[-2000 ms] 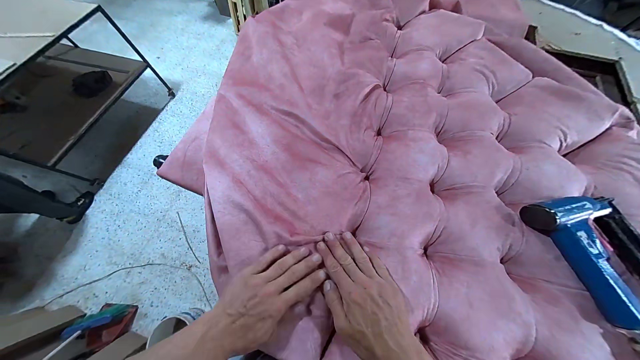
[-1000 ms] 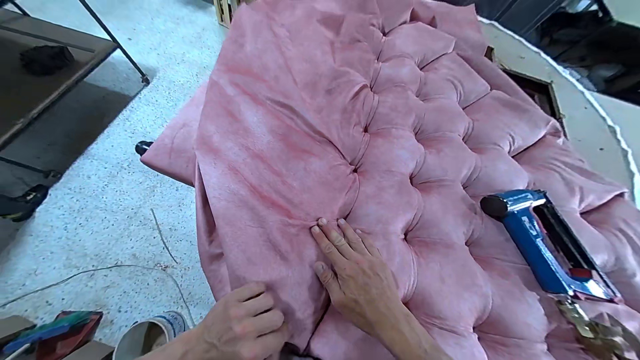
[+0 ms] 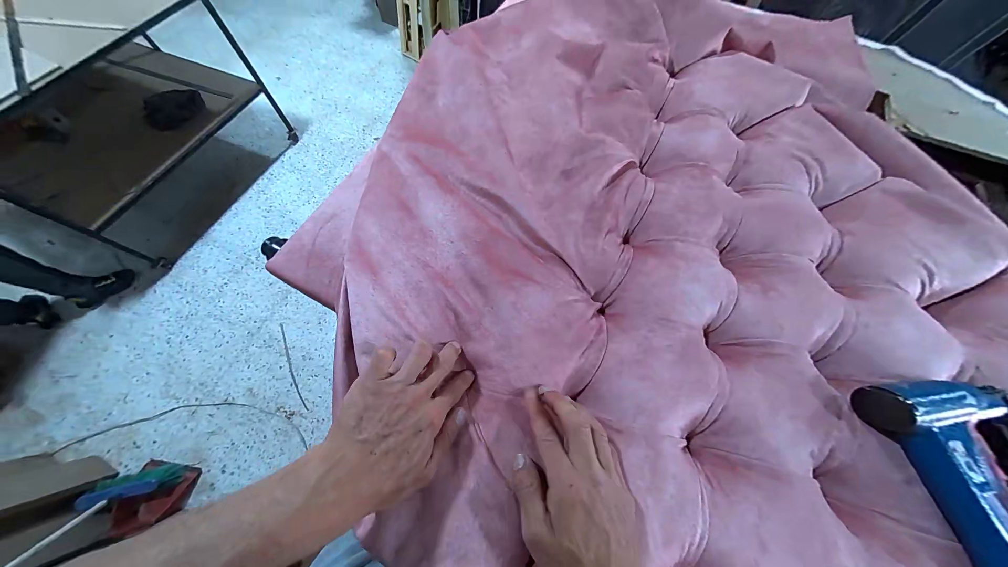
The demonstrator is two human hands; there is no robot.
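Note:
Pink velvet upholstery fabric [image 3: 472,236] spreads over a padded panel, loose and creased on the left, with deep-buttoned diamond tufts [image 3: 776,299] on the right. My left hand [image 3: 402,425] has its bent fingers on the loose fabric near the lower left edge, gathering a small fold. Just right of it, my right hand [image 3: 579,480] presses its fingertips on the fabric beside a tuft pleat. A blue pneumatic staple gun [image 3: 941,457] lies on the tufted part at the right, partly cut off by the frame.
A metal-framed table with a lower shelf [image 3: 118,150] stands at the upper left, and a person's shoe [image 3: 106,287] shows below it. A thin cable [image 3: 181,407] runs over the speckled floor. Cardboard [image 3: 47,484] and coloured tools [image 3: 138,492] are at lower left.
My left hand, lower and curled at the fabric edge one second ago, has moved up onto the loose fabric. My right hand remains on the fabric near the pleats.

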